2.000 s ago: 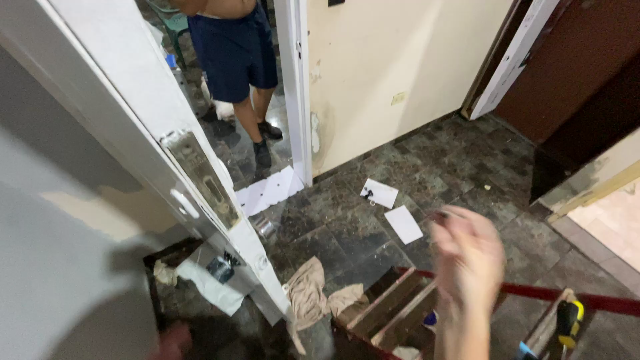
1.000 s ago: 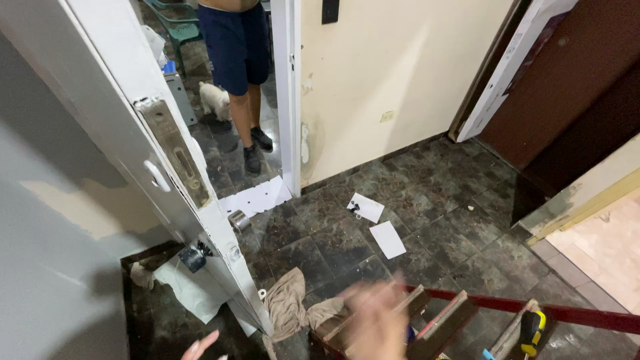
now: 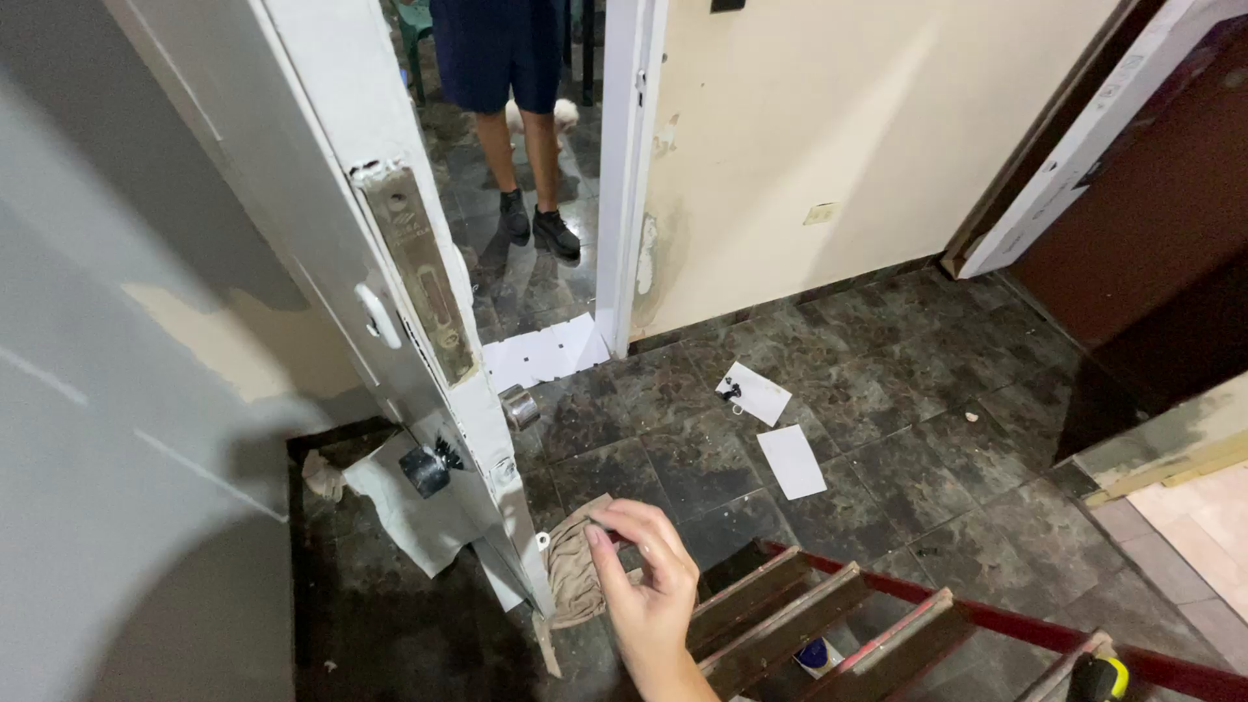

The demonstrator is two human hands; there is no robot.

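My right hand [image 3: 648, 575] is raised at the lower middle, thumb and fingertips curled together; whether something small is pinched between them I cannot tell. It is in front of a beige cloth [image 3: 577, 561] on the floor, beside the edge of a white door [image 3: 322, 185]. The door edge bears a worn metal mortise lock plate [image 3: 417, 268]. Lower on the door are a metal knob [image 3: 522, 407] on one side and a dark round fitting [image 3: 426, 471] on the other. A red ladder or stair with wooden treads [image 3: 780, 619] stands right of my hand. My left hand is not in view.
Beyond the doorway stands a person [image 3: 517, 127] in dark shorts, a small white dog behind. White sheets [image 3: 792, 461] and small black parts [image 3: 728, 390] lie on the dark tiles. A yellow-black tool [image 3: 1099, 677] rests lower right. A wrapped white frame [image 3: 1063, 146] leans near the brown door.
My right hand, blurred a second ago, now shows clearly with its fingertips together near the door edge. My left hand has gone from the bottom edge. The person's legs and the dog have shifted.
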